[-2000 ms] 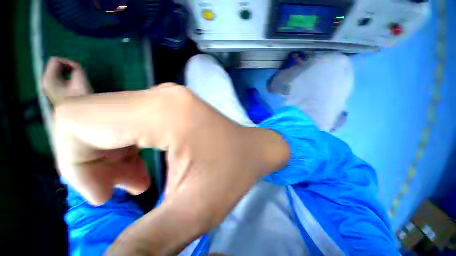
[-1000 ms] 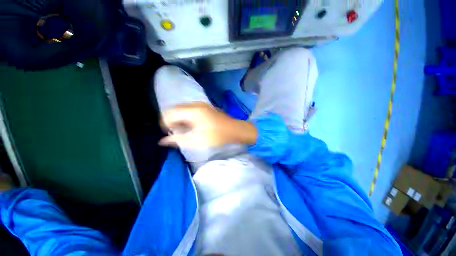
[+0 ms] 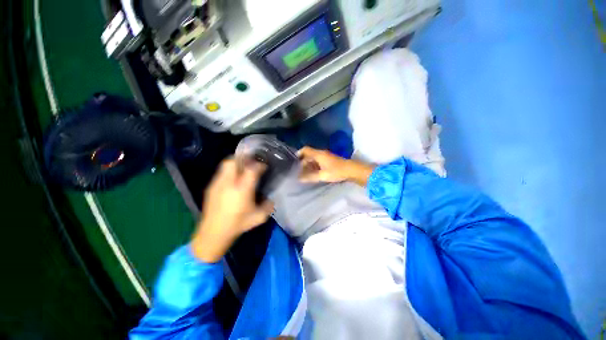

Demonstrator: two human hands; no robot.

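A black electronic unit (image 3: 274,159) is blurred above the wearer's pale-clothed leg, between the two hands. My left hand (image 3: 231,199) grips its left side, with fingers and thumb around the edge. My right hand (image 3: 323,166) is at the unit's right side, its fingers curled near the edge; whether it touches the unit or holds anything cannot be told. Both wrists have bright blue sleeves.
The white machine front with a lit touchscreen (image 3: 300,53) and a yellow button (image 3: 212,106) stands ahead. A black desk fan (image 3: 103,143) is at the left, over the green conveyor (image 3: 147,219). The blue floor (image 3: 505,113) lies right.
My left hand has come in from the lower left edge with the black unit. My right hand has shifted right, beside the unit. The view has turned, showing more of the machine and the whole fan.
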